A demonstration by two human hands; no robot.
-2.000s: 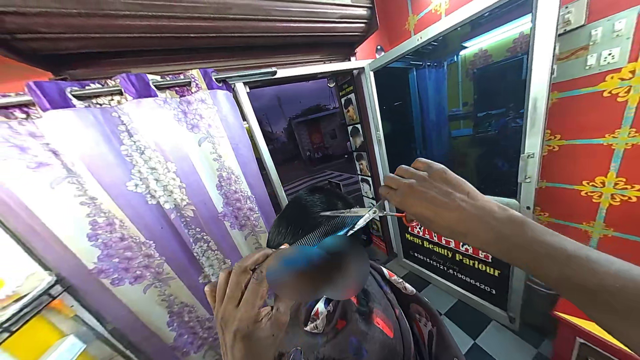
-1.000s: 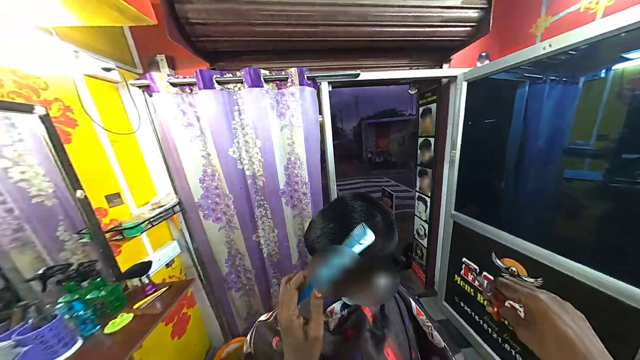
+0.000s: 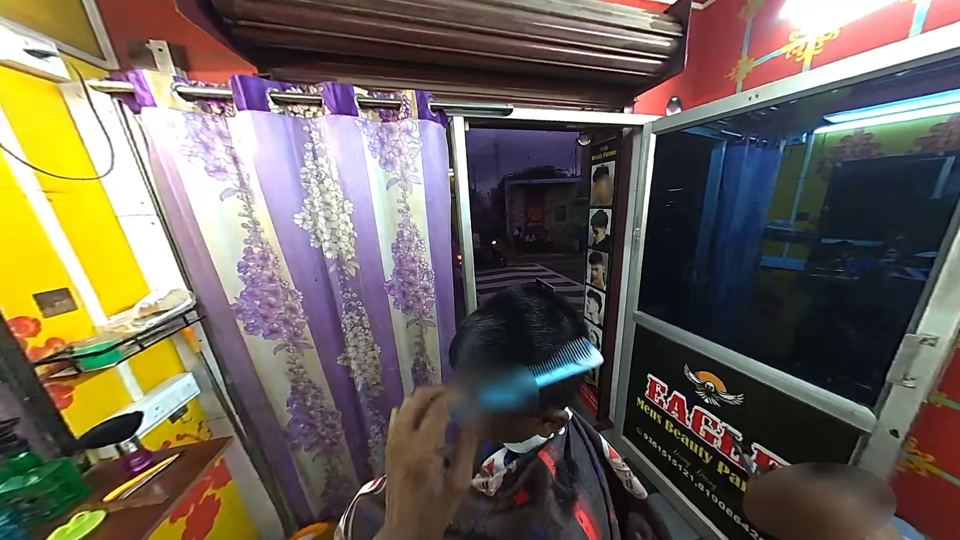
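A blue comb (image 3: 566, 363) lies across the side of a seated person's dark hair (image 3: 517, 319), its teeth facing up. My left hand (image 3: 427, 461) is shut on its handle end, which is partly blurred. The person wears a dark cape (image 3: 551, 495) with red and white patches. At the lower right, away from the head, is my right hand (image 3: 817, 499), largely blurred. A small metallic part of the scissors (image 3: 744, 454) shows at its left edge; the rest is hidden.
A floral curtain (image 3: 300, 262) hangs at the left. A glass door (image 3: 787, 247) stands at the right, beside the doorway. A counter (image 3: 187, 465) at lower left holds green bottles (image 3: 45, 480) and a brush (image 3: 112, 431). A wire shelf (image 3: 142, 337) hangs above it.
My right hand has moved away from the person's hair, where the scissors were two seconds ago, to the lower right. The comb remains at the head. The view has turned left.
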